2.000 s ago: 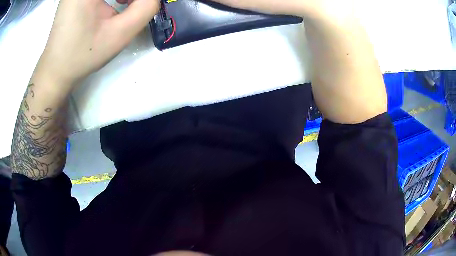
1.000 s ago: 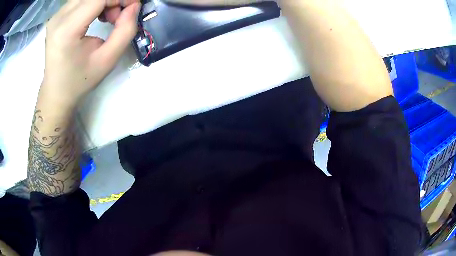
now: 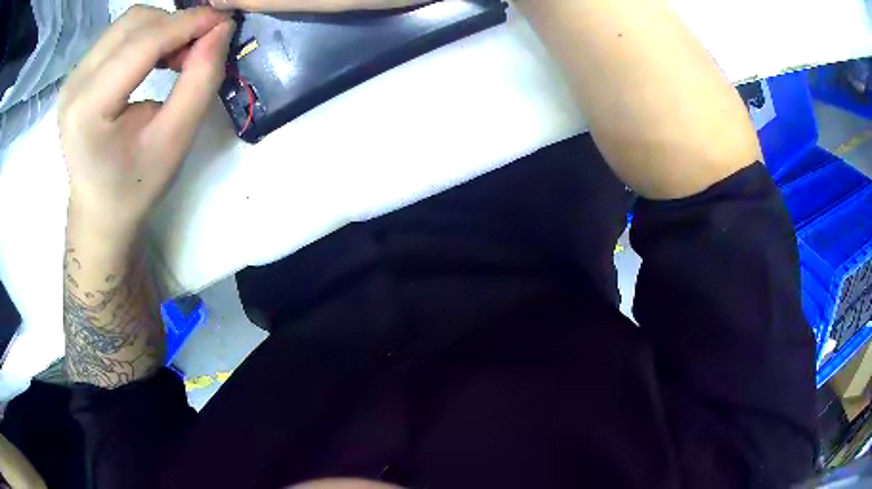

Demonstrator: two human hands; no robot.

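A black housing (image 3: 335,62) lies on the white-covered bench at the top of the view, its upper part cut off by the picture's edge. Its left end shows a thin red wire (image 3: 250,107) and a small yellowish part (image 3: 248,48). My left hand (image 3: 129,115) is at that end, thumb and forefinger pinched together at its upper left corner; whether something small is between them cannot be seen. My right hand (image 3: 325,4) shows only as a strip along the top edge, reaching over the housing towards the same end; its fingers are mostly out of the picture.
The white bench cover (image 3: 411,119) runs across in front of me. Greyish-white limp sheets or bags (image 3: 48,53) are at the upper left. Blue crates (image 3: 841,229) stand below the bench on the right, with black parts inside. Another blue crate (image 3: 182,323) partly shows at lower left.
The housing and my left hand have shifted left and slightly down in the picture, as has the view of the bench. My left fingers stay at the housing's end.
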